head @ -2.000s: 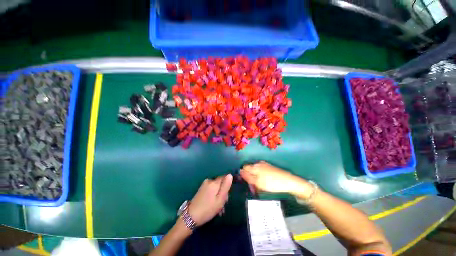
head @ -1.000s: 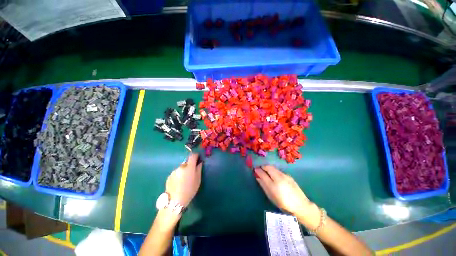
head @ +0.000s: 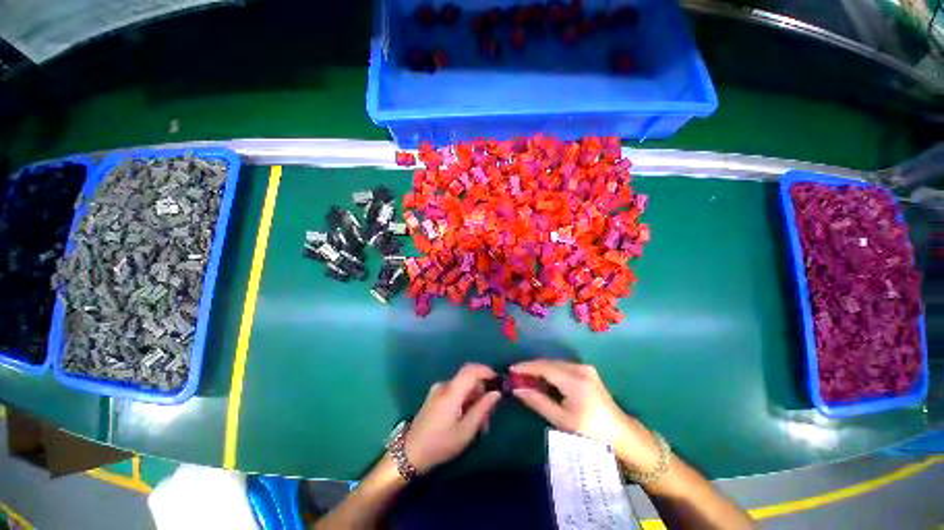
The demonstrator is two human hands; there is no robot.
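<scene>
My left hand (head: 447, 419) and my right hand (head: 576, 398) meet at the near edge of the green worktop. My right fingertips pinch a red piece (head: 524, 381). My left fingertips hold a small dark piece (head: 503, 383) against its left end. The fingers partly hide both pieces. A large heap of red parts (head: 528, 223) lies beyond my hands. A small loose pile of black-and-grey parts (head: 357, 243) lies left of the heap. One red part (head: 509, 329) sits at the heap's near edge.
A deep blue bin (head: 538, 126) with some dark red pieces stands behind the heap. At left are shallow trays of grey parts (head: 140, 274) and black parts (head: 36, 254). At right is a tray of magenta parts (head: 859, 290). A printed white card (head: 588, 481) lies at my lap.
My hands have come back from the edges of the two piles and together near the bench edge. They now hold a red piece and a dark piece end to end.
</scene>
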